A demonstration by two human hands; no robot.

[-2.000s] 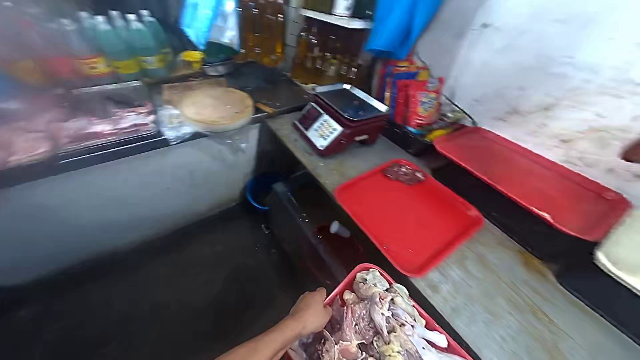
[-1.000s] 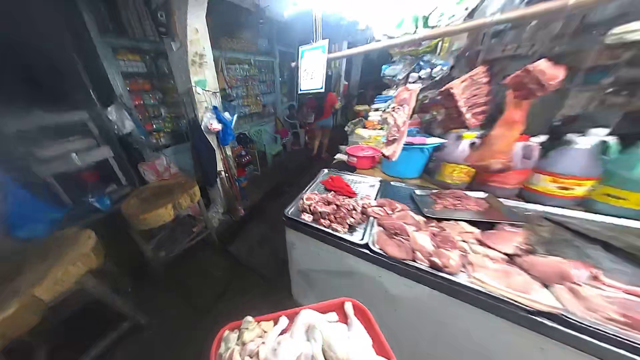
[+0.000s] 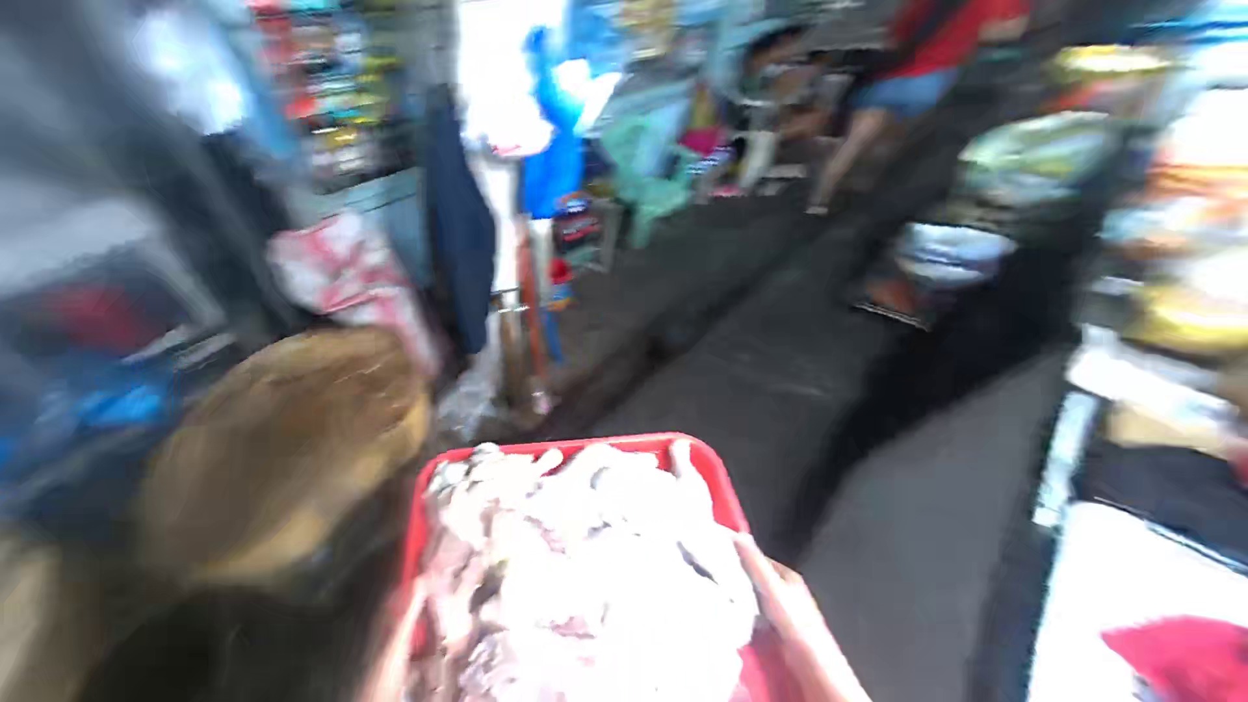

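Note:
A red plastic tray [image 3: 726, 487] heaped with raw chicken pieces [image 3: 595, 556] is at the bottom middle of the head view. My right hand [image 3: 795, 614] grips its right rim, thumb on top. On the left side, my left hand [image 3: 395, 648] holds the other edge; it is blurred and partly cut off by the frame. The fingers beneath the tray are hidden. The chicken is overexposed, so single pieces are hard to tell apart.
A round wooden chopping block [image 3: 292, 448] stands close at left. A dark walkway [image 3: 702, 390] runs ahead. At right is a counter [image 3: 1082, 595] with a red cloth-like thing [image 3: 1185, 653]. Farther off are a person in red [image 3: 926, 58] and a green plastic chair [image 3: 643, 175].
The view has swung strongly, from a stall counter with scales to the walkway. The chicken tray shows larger at the bottom, and both hands are now seen on its sides.

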